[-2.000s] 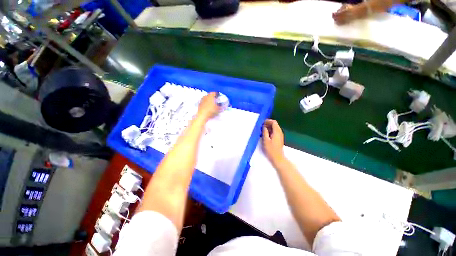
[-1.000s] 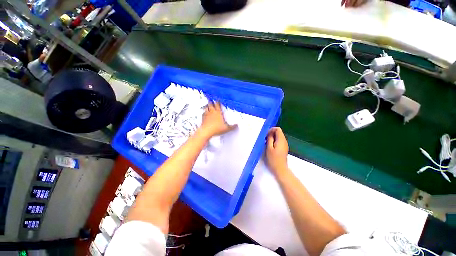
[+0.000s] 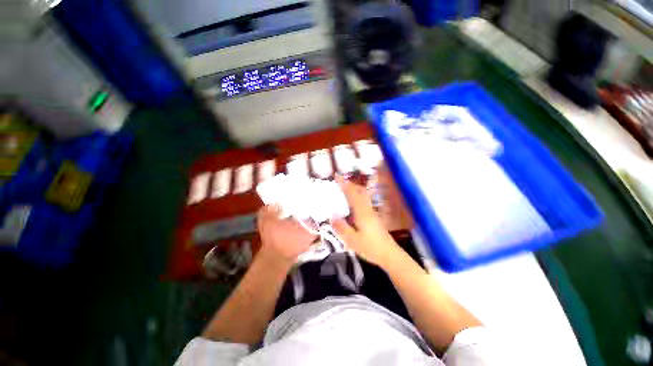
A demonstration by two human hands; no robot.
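Observation:
Both bare hands hold a bunch of white power adapters point(image 3: 304, 196) in front of my body, over the near part of the red-brown board point(image 3: 187, 246). My left hand point(image 3: 283, 234) grips the bunch from the left. My right hand point(image 3: 365, 225) grips it from the right. White cords point(image 3: 326, 243) hang down below the hands. How many adapters are held cannot be told; the view is blurred. A row of white outlets point(image 3: 243, 179) runs across the board, with adapters seated at its right part. The blue tray point(image 3: 429, 221) at the right holds more adapters on a white liner.
A grey test cabinet point(image 3: 279, 114) with lit digital meters stands behind the board. A black fan point(image 3: 379, 46) is at the back. The green conveyor belt point(image 3: 558, 150) runs along the right. Blue crates point(image 3: 43, 236) are on the left.
The view has swung left to the board. My hands have left the tray and now hold a bunch of adapters together. The tray shows at the right, with its adapters near the far end.

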